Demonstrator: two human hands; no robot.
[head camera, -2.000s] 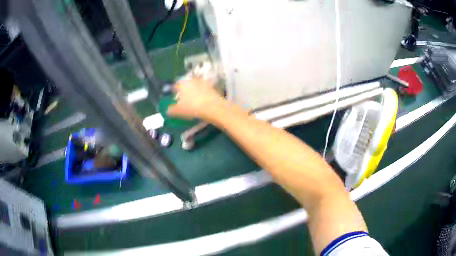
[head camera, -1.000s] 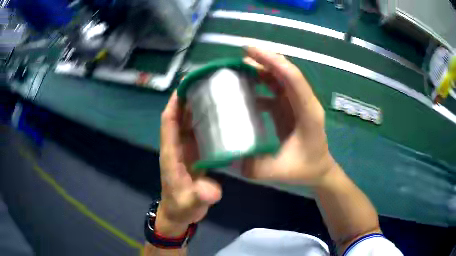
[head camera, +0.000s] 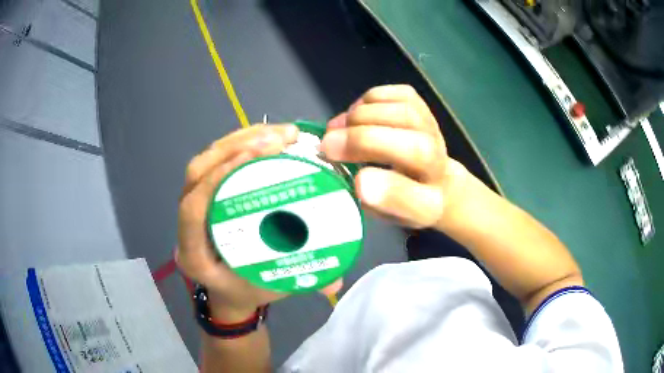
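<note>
A solder reel (head camera: 286, 223) with a round green and white label and a dark centre hole faces me in the middle of the view. My left hand (head camera: 226, 211), with a dark watch on the wrist, is wrapped around the reel's left side. My right hand (head camera: 389, 156) is at the reel's upper right, its thumb and fingers pinched at the silver wire on the reel's side. A short wire end sticks up just above my left fingers. The far side of the reel is hidden by its label face.
The green bench (head camera: 524, 197) runs along the right, with a metal bracket plate (head camera: 637, 200) on it. A white-edged frame (head camera: 557, 91) with dark equipment is at the upper right. A white carton (head camera: 109, 320) is at the lower left. Grey floor with a yellow line lies beyond.
The view has turned from the bench toward the floor. The reel, earlier held between both hands with its silver side showing, now shows its label face. My right fingers have moved onto its wire.
</note>
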